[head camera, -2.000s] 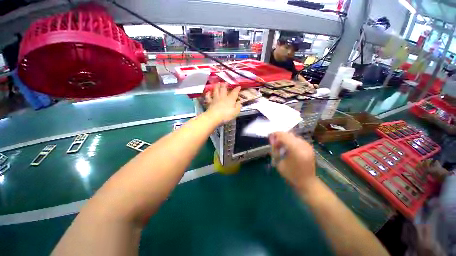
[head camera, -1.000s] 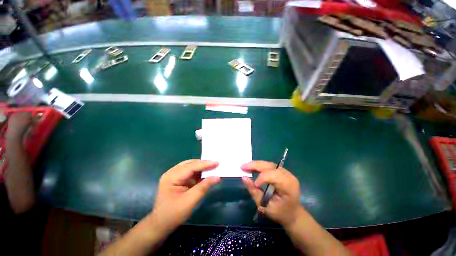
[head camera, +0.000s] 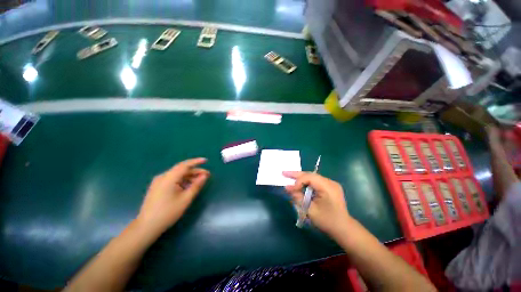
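My right hand holds tweezers, tip pointing up and away. Its thumb and forefinger also touch the lower right corner of a square white paper, which lies on or just above the green bench. My left hand is empty, fingers apart and slightly curled, left of the paper. A small curled label sheet, white and pinkish, lies beside the paper. A long narrow red-and-white strip lies beyond them, near the pale dividing strip.
A red foam tray with phones in two rows is at the right, beside another person's grey sleeve. A grey metal machine on yellow-wrapped feet stands at upper right. Gold housings lie scattered on the far belt.
My left hand has let go of the white paper and moved left. My right hand stays at the paper with the tweezers. The curled label sheet is now uncovered. The red phone tray has appeared at the right.
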